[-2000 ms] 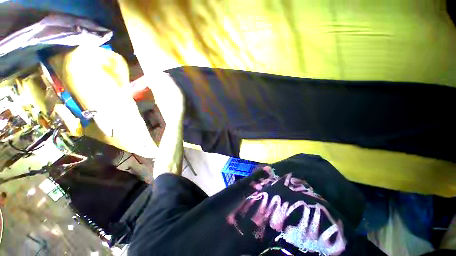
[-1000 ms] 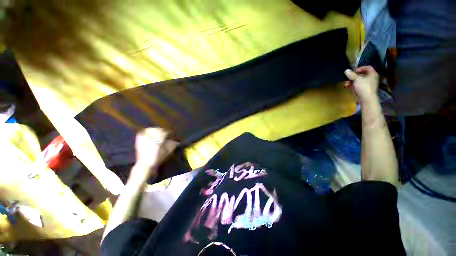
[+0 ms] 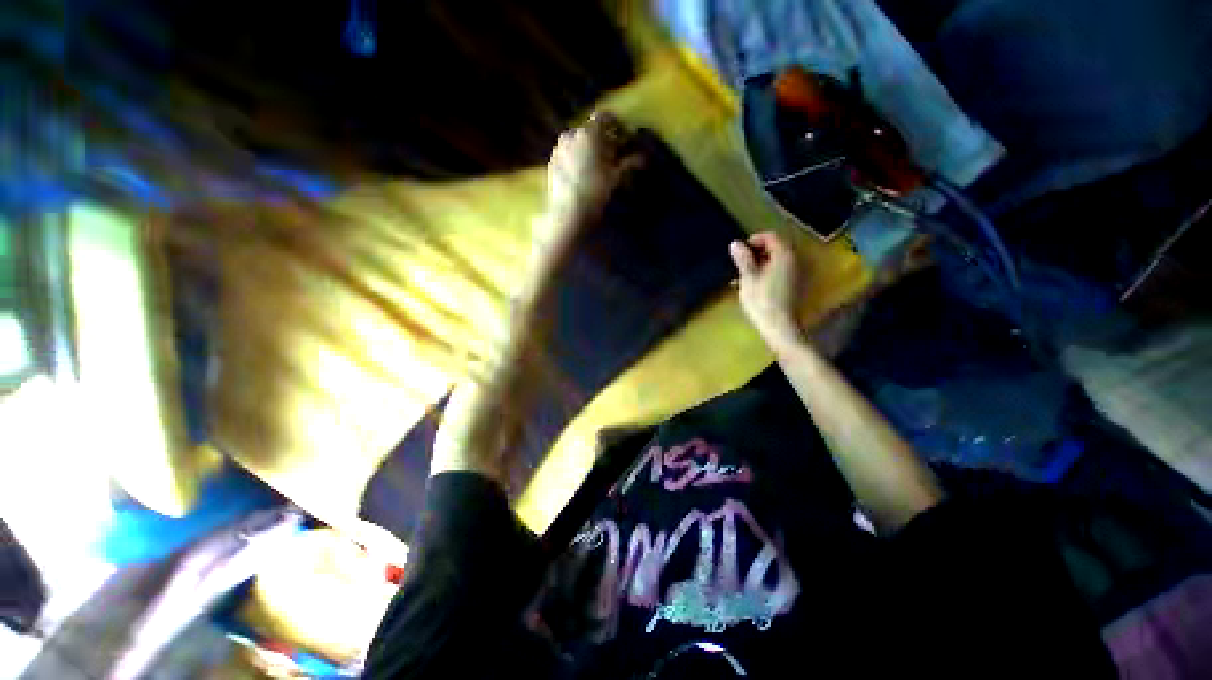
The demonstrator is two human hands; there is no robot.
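Note:
The black trouser leg (image 3: 625,286) lies slantwise on the yellow table cover (image 3: 379,266), its narrow end at the upper right. My left hand (image 3: 582,166), somewhat blurred, is closed on the far corner of that end. My right hand (image 3: 768,286) pinches its near corner. My left forearm crosses over the leg and hides part of it. The wider end at the lower left is partly hidden by my left arm and sleeve.
The steam iron (image 3: 804,160) with an orange-brown handle rests on light blue denim (image 3: 917,100) beyond my right hand. Its hose (image 3: 977,226) trails right. Dark garments (image 3: 332,80) cover the far left. Dark cloth lies at right.
The view has turned towards the right end, bringing the iron into view. My left hand has moved from the leg's wide end to the narrow end's far corner. My right hand remains at that end.

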